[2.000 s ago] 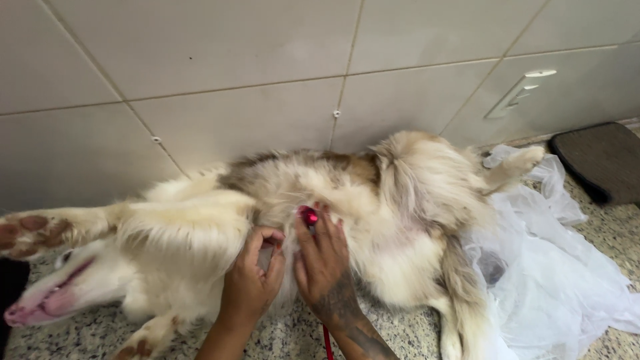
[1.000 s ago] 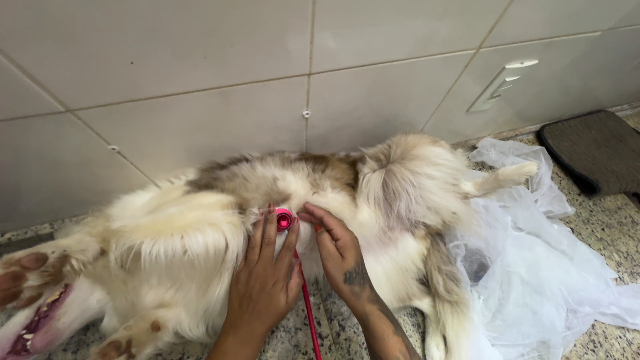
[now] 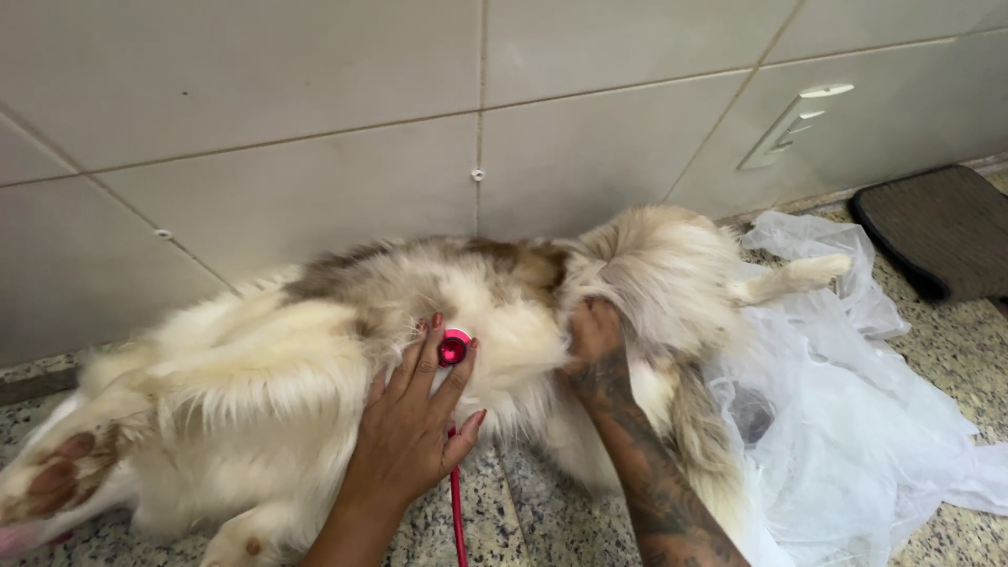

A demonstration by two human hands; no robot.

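Observation:
A long-haired cream and brown dog lies stretched on its side or back along the wall. My left hand rests on its chest, with the fingertips around and against a pink-red stethoscope chest piece that sits on the fur. From under this hand the red tube runs down to the lower edge of the view. My right hand, its forearm tattooed, presses into the fur near the dog's groin; its fingers are curled and partly hidden, so what it grips cannot be seen.
A pale tiled wall stands right behind the dog. Crumpled white translucent plastic lies on the speckled stone surface by the hind legs. A dark mat is at the far right, below a white wall plate with switches.
My right hand has moved right, from beside the chest piece to the groin area. My left hand stays at the chest piece, which my right hand covered two seconds ago.

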